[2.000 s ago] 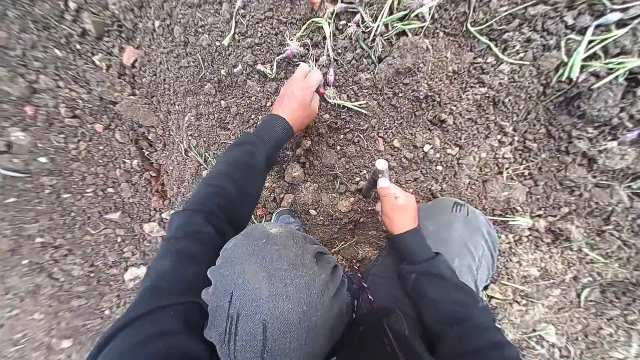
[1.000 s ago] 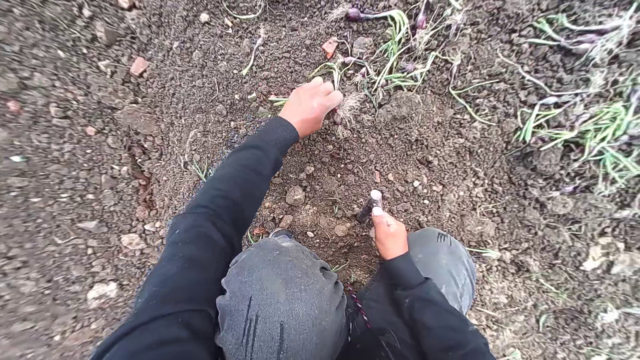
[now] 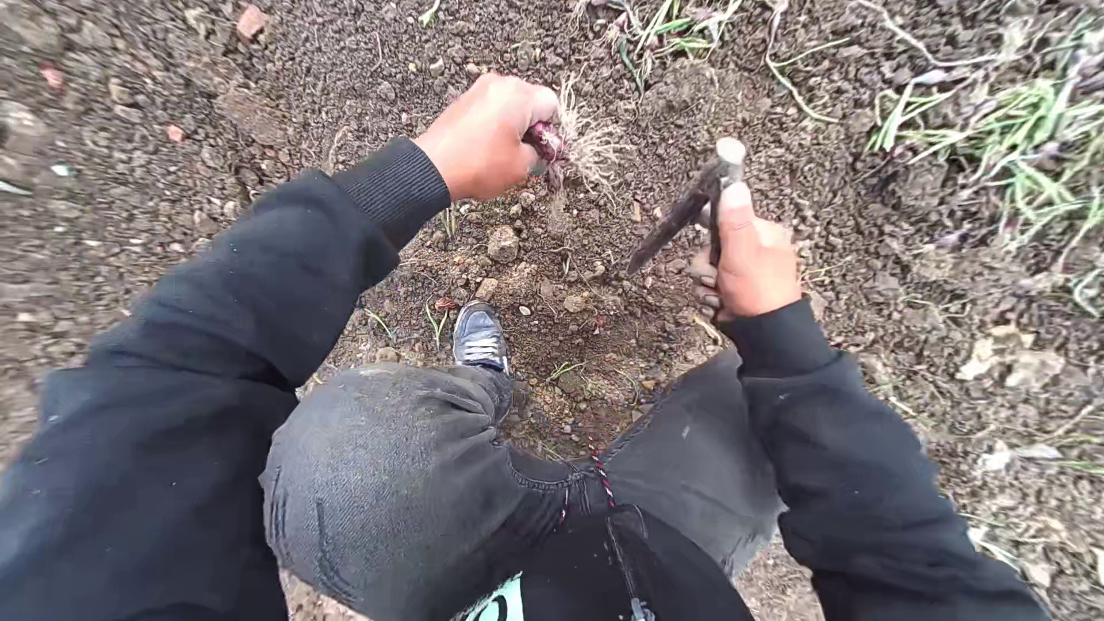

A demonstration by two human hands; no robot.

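My left hand (image 3: 496, 138) is closed around a small bunch of purple-red bulbs (image 3: 547, 141), onions by their look, raised over the soil. Their pale, stringy roots (image 3: 593, 147) fan out to the right of the fist; the fingers hide the rest of the plants. To the right, my right hand (image 3: 749, 263) grips a short hand tool (image 3: 681, 220) with a pale round end at the top, my thumb resting just below that end. A dark, blade-like part slants down and left from it toward the soil. The palm hides part of the tool.
Green-leaved plants lie in a heap (image 3: 1026, 129) on the soil at the right, and more lie at the top (image 3: 677, 26). A stone (image 3: 503, 244) and clods dot the ground between my arms. My shoe (image 3: 480, 336) and bent knees are below.
My left hand has taken hold of bulbs from the ground near the pulled plants and now holds them closer to my right hand. The right hand still grips the tool, its blade now more in view.
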